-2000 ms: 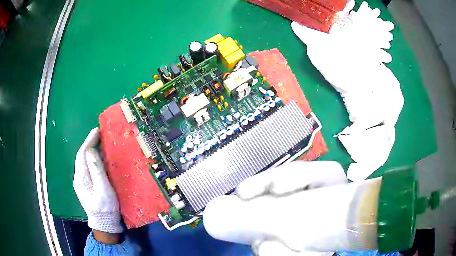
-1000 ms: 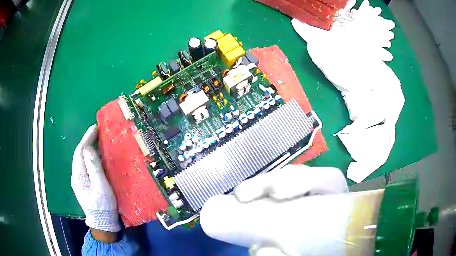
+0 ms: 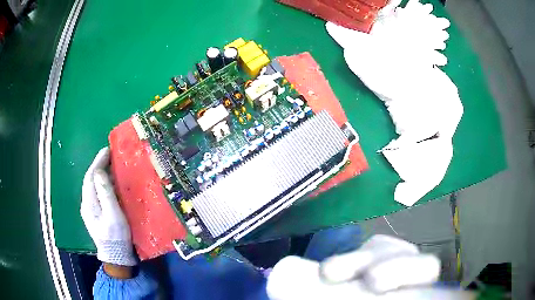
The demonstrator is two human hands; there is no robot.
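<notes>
A green circuit board (image 3: 189, 136) with a silver ribbed heatsink (image 3: 273, 173) lies slanted on a red foam pad (image 3: 144, 202). A pale bent metal bracket (image 3: 276, 205) runs along the heatsink's outer side. My gloved left hand (image 3: 105, 208) lies against the pad's left edge; whether its fingers grip the pad is unclear. My gloved right hand (image 3: 358, 269) is blurred at the bottom edge, below the board and clear of it. It is closed around the glue syringe, which is mostly hidden; a small purple needle hub and a blurred green cap (image 3: 495, 293) show.
A heap of white cloth and gloves (image 3: 410, 99) lies right of the board on the green mat (image 3: 117, 64). Stacked red foam (image 3: 340, 12) is at the top. A metal rail (image 3: 47, 158) runs down the left. Grey floor shows at the right.
My right hand and the syringe have moved down and to the right, away from the heatsink, uncovering the bracket. The board, pad and cloth appear slightly further left in view.
</notes>
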